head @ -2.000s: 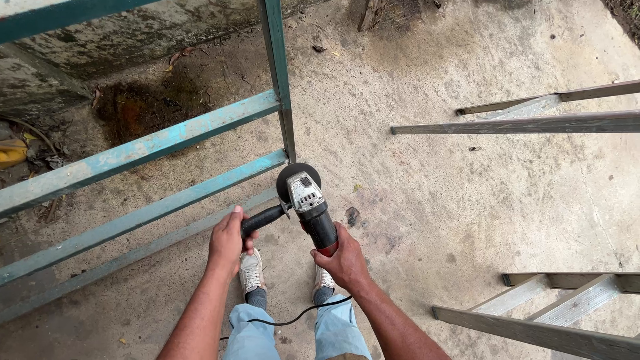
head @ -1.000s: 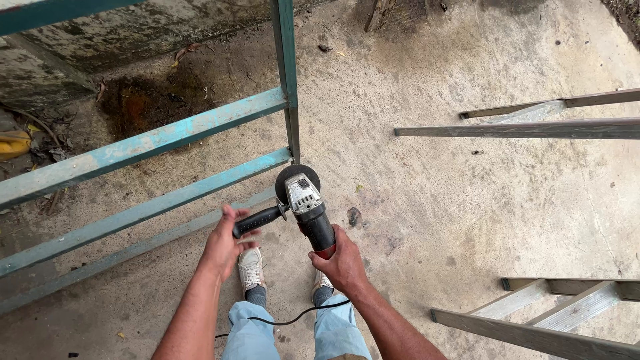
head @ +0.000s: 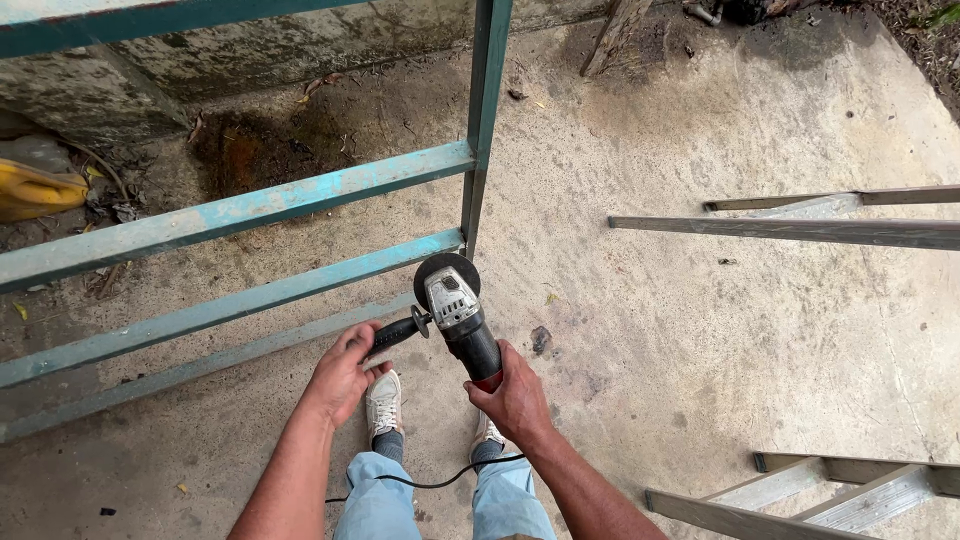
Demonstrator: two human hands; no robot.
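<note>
My right hand (head: 514, 394) grips the black and red rear body of an angle grinder (head: 452, 298), whose silver gear head points away from me. A dark disc (head: 444, 264) on the head lies close to the lower end of a teal metal post (head: 486, 97); whether they touch I cannot tell. The black side handle (head: 394, 334) sticks out to the left. Around its outer end my left hand (head: 349, 375) is loosely placed, thumb and fingers partly apart. A black power cord (head: 442, 485) crosses in front of my legs.
Teal horizontal rails (head: 232, 214) of the metal frame run left from the post. Silver ladder-like legs (head: 780, 226) and rungs (head: 780, 484) stand at the right on the concrete floor. Behind are a mossy low wall (head: 300, 56), a wooden post (head: 616, 34) and a yellow object (head: 37, 191).
My left hand has loosened its hold on the side handle, its fingers spreading and shifting toward the outer end. My right hand keeps its grip, and the grinder stays near the post's lower end.
</note>
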